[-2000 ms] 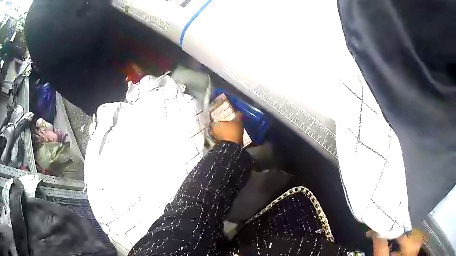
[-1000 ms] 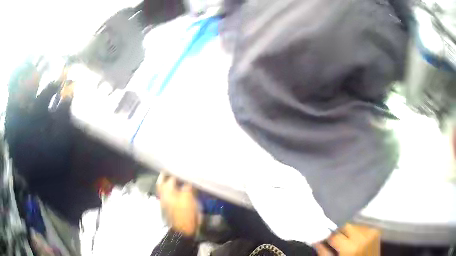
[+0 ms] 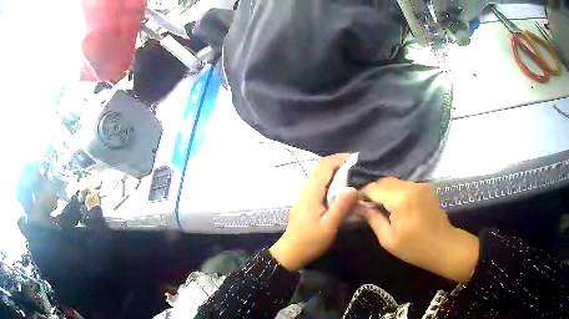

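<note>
The charcoal-grey jacket shell (image 3: 324, 81) lies heaped on the white table, its right edge close to the sewing machine's needle area (image 3: 442, 57). White quilted lining (image 3: 284, 152) with thin dark lines shows along its lower left edge. My left hand (image 3: 318, 209) pinches a folded white end of the lining at the table's front edge. My right hand (image 3: 408, 221) is beside it, fingers closed at the same cloth end; a small piece between the fingertips is too unclear to name.
Red- and orange-handled scissors (image 3: 530, 56) lie right of the needle. A grey box with a round grille (image 3: 125, 132) and a blue cord (image 3: 181, 180) are at left. Another person (image 3: 50, 202) shows at far left. A white cloth bundle (image 3: 198, 293) is below the table.
The view has swung up to the table and needle area. My left hand has come up from the space under the table, by the blue tray, to the cloth end beside my right hand.
</note>
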